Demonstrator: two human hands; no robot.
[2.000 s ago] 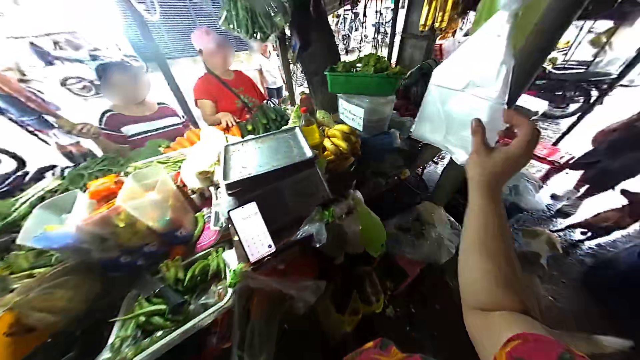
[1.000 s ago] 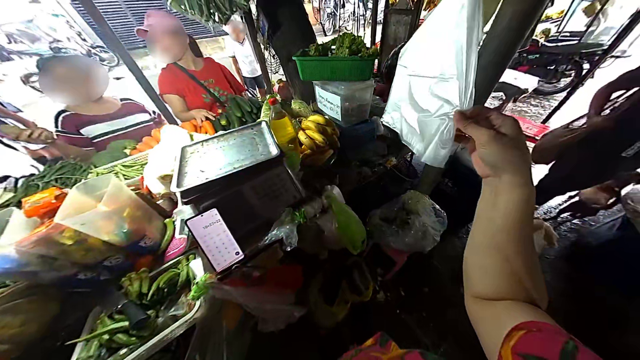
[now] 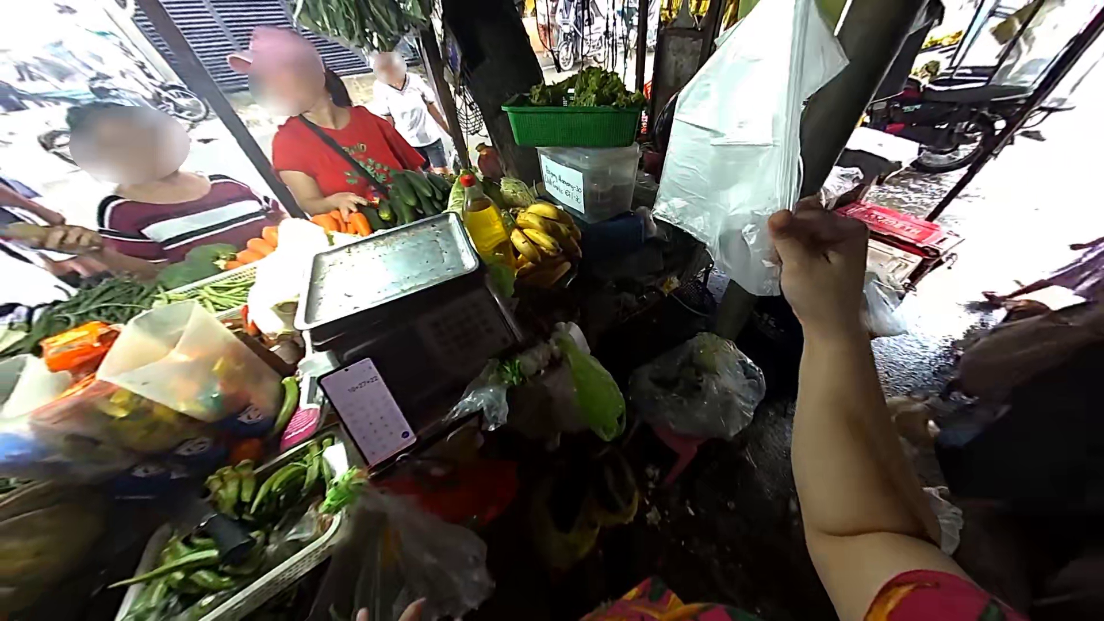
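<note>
My right hand (image 3: 821,259) is raised at right of centre, thumb and curled fingers closed on the lower edge of hanging white plastic bags (image 3: 733,121). Only a few fingertips of my left hand (image 3: 398,611) show at the bottom edge, beside a clear plastic bag (image 3: 427,552); whether they grip it cannot be told. A weighing scale with a metal tray (image 3: 392,269) stands left of centre. Against its front leans a phone (image 3: 369,412) with a calculator on its screen.
Bananas (image 3: 543,235) and an oil bottle (image 3: 487,220) stand behind the scale. A green basket of leaves (image 3: 573,122) tops a plastic container (image 3: 604,181). Crated green vegetables (image 3: 285,483) lie lower left. Two people stand across the stall, one with a hand near carrots (image 3: 345,222).
My right hand has gone from spread fingers beside the white bags to a closed grip on their edge. Fingertips of my left hand have come into view at the bottom.
</note>
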